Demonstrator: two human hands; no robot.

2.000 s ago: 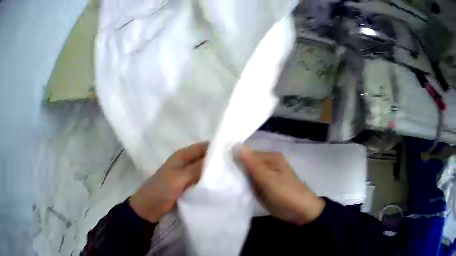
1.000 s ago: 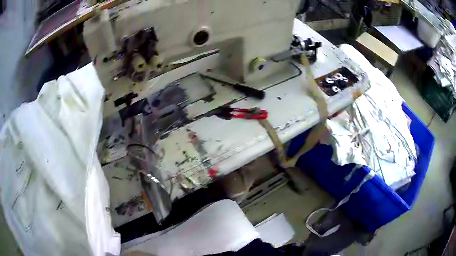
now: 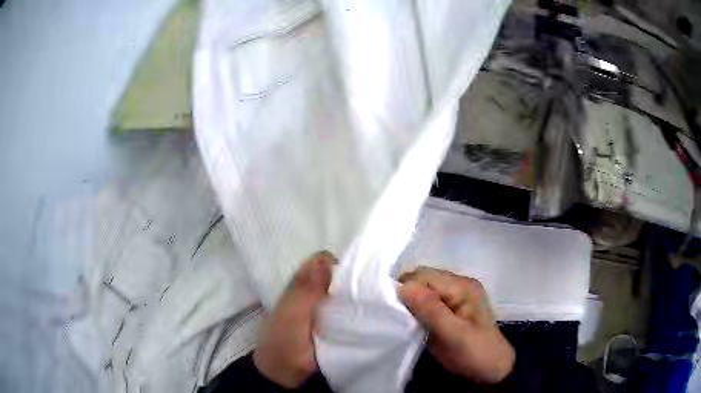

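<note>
A white jeans panel [image 3: 284,130] with dark topstitching hangs from the top of the view down to my hands. Its bright white folded edge [image 3: 403,192] runs down to the lower middle, where the cloth bunches. My left hand [image 3: 296,326] is blurred and holds the cloth from the left side. My right hand [image 3: 457,322] pinches the same cloth from the right, with fingers curled. The waistband folder [image 3: 559,165] is a blurred shiny metal chute to the right of the cloth, not touching my hands.
White garments with dark stitching [image 3: 146,284] are piled at the left. A plain white strip [image 3: 500,261] lies right of my hands. The pale machine bed [image 3: 638,161] is at the upper right, with a red-handled tool [image 3: 680,150] at the edge. A blue bin [image 3: 665,307] shows at the lower right.
The view has swung from the machine and bin back to the garment. Both hands, out of view one second ago, now show holding the cloth, somewhat lower and further right than two seconds ago.
</note>
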